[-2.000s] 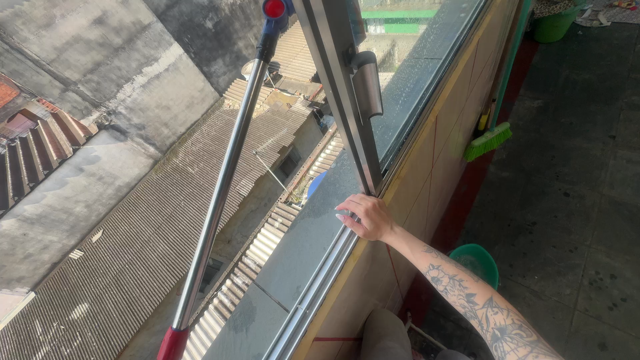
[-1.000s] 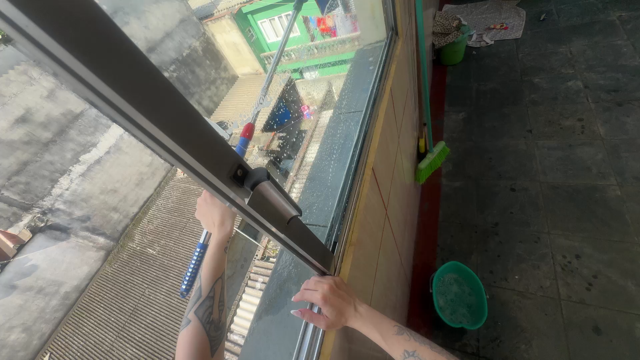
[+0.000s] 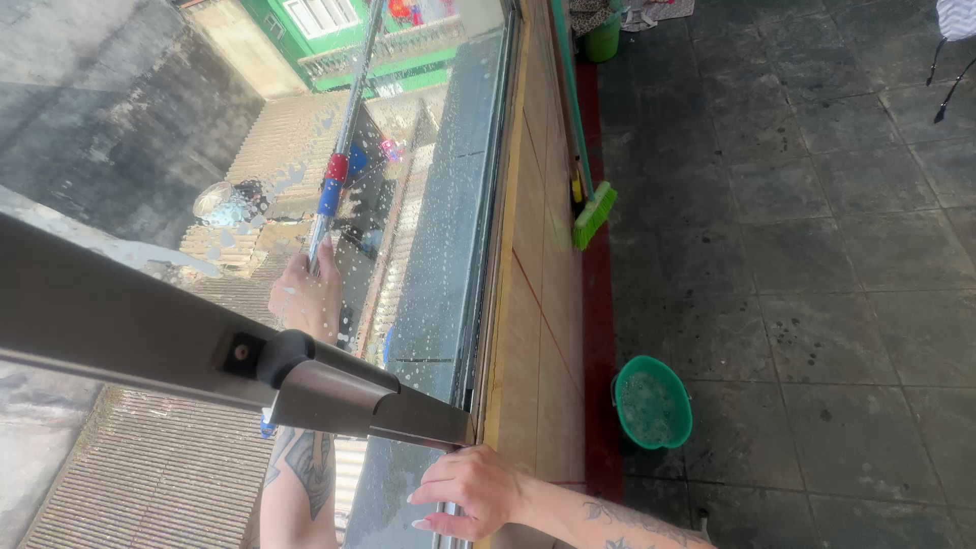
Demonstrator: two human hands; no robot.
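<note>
Beyond the wet window pane (image 3: 438, 229), my left hand (image 3: 309, 293) is closed around a metal telescopic pole (image 3: 352, 114) with a red and blue collar (image 3: 332, 185). The pole slants up past the top edge of the view, so its far end is hidden. Between my left hand and forearm crosses the dark metal window frame (image 3: 137, 320) with its handle (image 3: 332, 393). My right hand (image 3: 473, 492) rests on the sill track just below the foot of that frame, fingers spread and curled over the rail. Drops and suds cover the glass.
A green bucket of sudsy water (image 3: 654, 402) stands on the dark tiled floor (image 3: 808, 328). Against the tiled wall (image 3: 534, 305) leans a broom with green bristles (image 3: 595, 216). Another green bucket (image 3: 602, 42) is at the top. Outside, corrugated roofs (image 3: 145, 465) lie below.
My left hand, absent two seconds ago and left of the window frame one second ago, now shows through the glass, gripping the pole higher up. The view has shifted strongly.
</note>
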